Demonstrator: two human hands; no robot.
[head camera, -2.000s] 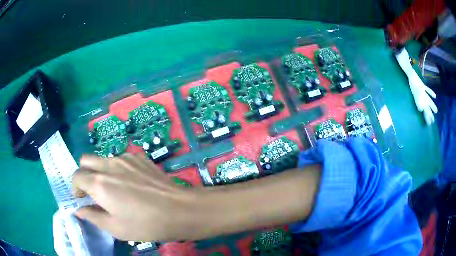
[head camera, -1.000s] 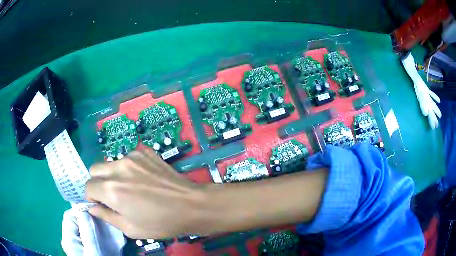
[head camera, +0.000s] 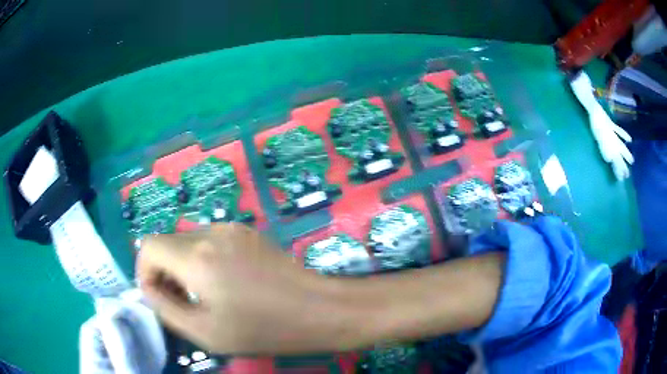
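Note:
My left hand (head camera: 124, 337), in a white glove, is at the lower left and pinches the lower end of the printed label strip (head camera: 86, 252). The strip runs down from a black open box (head camera: 50, 179) with a white roll inside. My bare right hand (head camera: 219, 288) is blurred, fingers curled, just right of the glove and over the tray's left part. A tiny pale spot shows near its fingertips; I cannot tell if it is a label. Green circuit boards (head camera: 296, 157) lie in paired rows in the clear tray (head camera: 431, 179) over red layers. Several carry white labels (head camera: 379, 166).
A spare white glove (head camera: 605, 131) lies on the green mat (head camera: 241, 88) at the right. A red-wrapped post (head camera: 603, 33) and wires stand at the upper right, with blue cloth (head camera: 653, 190) below. My right sleeve (head camera: 545, 292) covers the tray's lower right.
My right hand has moved slightly right, off the strip and the gloved fingers, and its fingers have curled. The view has shifted a little. The glove still holds the strip.

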